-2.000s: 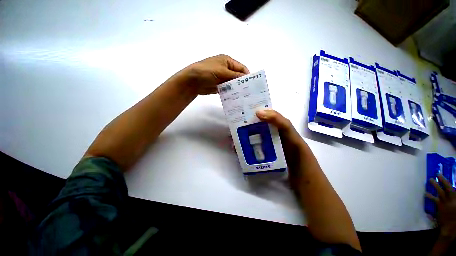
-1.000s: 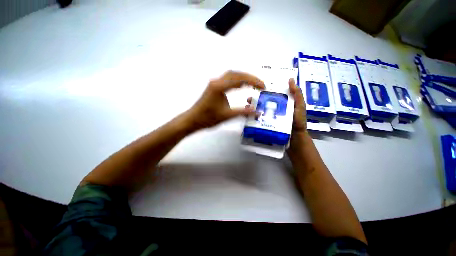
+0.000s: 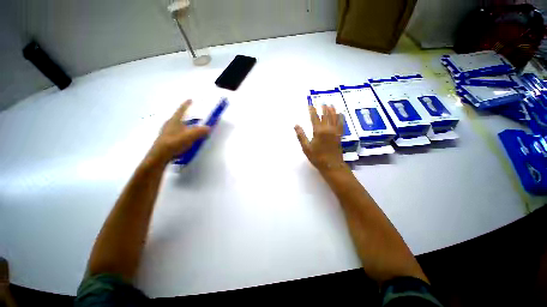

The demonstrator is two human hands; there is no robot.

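My left hand (image 3: pixel 177 137) is left of centre, around a white and blue retail box (image 3: pixel 206 135). The box is blurred and seen nearly edge-on, tilted, with its blue side showing; part of it is hidden by the fingers. My right hand (image 3: pixel 324 141) has its fingers spread over the leftmost box (image 3: pixel 349 133) of a row at the right and covers much of its front. The other boxes in the row (image 3: pixel 369 119) lie side by side with pale devices on blue panels and white lower flaps sticking out.
A black smartphone (image 3: pixel 236 72) lies beyond the hands. A clear stand (image 3: pixel 201 60) and a black cylinder (image 3: pixel 47 65) are at the back left. A brown bag (image 3: pixel 375 23) is at the back. White-blue flat pieces (image 3: pixel 487 84) and a blue tray-like piece (image 3: pixel 525 160) are far right.
The box, earlier between both hands, is now at the left with my left hand. My right hand has left it and reached the row. The view has shifted, showing more of the wall.
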